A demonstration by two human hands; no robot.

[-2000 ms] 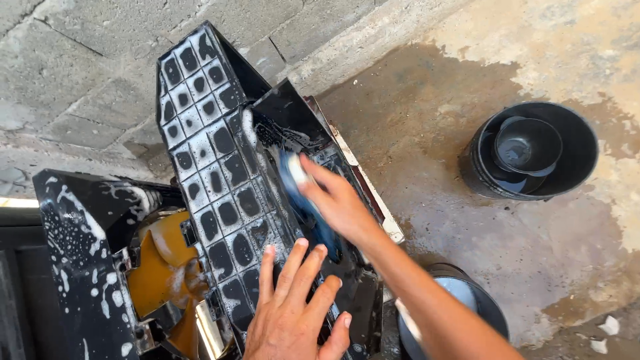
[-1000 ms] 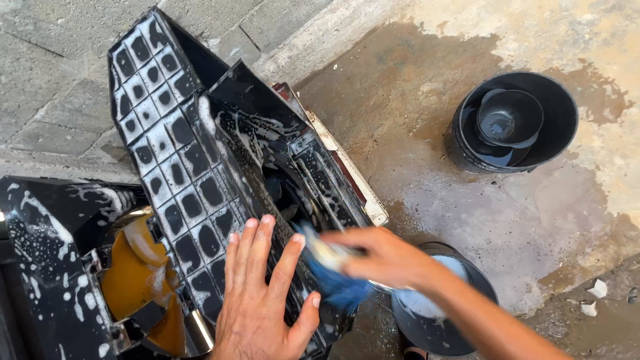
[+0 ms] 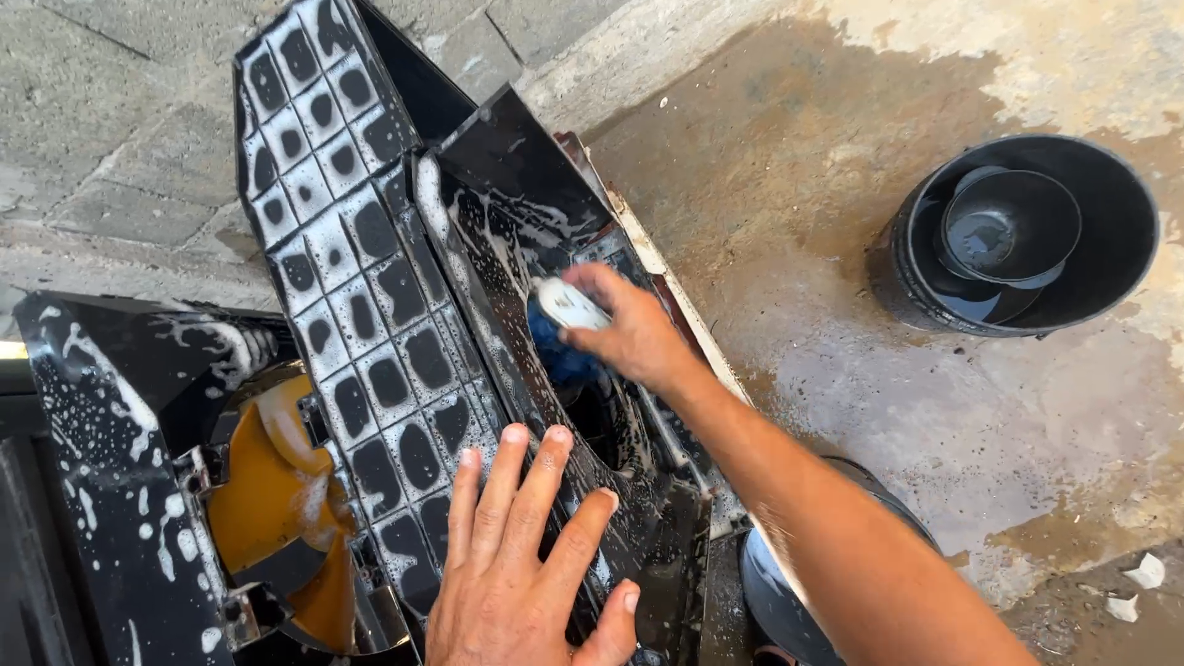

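A black plastic housing with a ribbed grid side (image 3: 370, 277), streaked with suds, leans near the block wall. My left hand (image 3: 532, 555) lies spread on its lower part, fingers apart, holding nothing. My right hand (image 3: 629, 324) grips a brush (image 3: 569, 305) with a white back and blue bristles, against the soapy inner face of the housing, just above a dark round opening (image 3: 597, 421). To the left stands another sudsy black panel (image 3: 102, 462) beside a wet orange-yellow curved part (image 3: 268, 490).
On the wet concrete floor at right stands a black bucket (image 3: 888, 268) with a smaller black bowl (image 3: 1013, 227) inside. A second bucket (image 3: 777, 592) sits partly under my right forearm. The concrete block wall (image 3: 120, 120) runs behind the housing. White scraps (image 3: 1147, 571) lie at lower right.
My right hand and the brush have moved up the housing from its lower right edge, where they were a second ago. My left hand stays spread on the housing.
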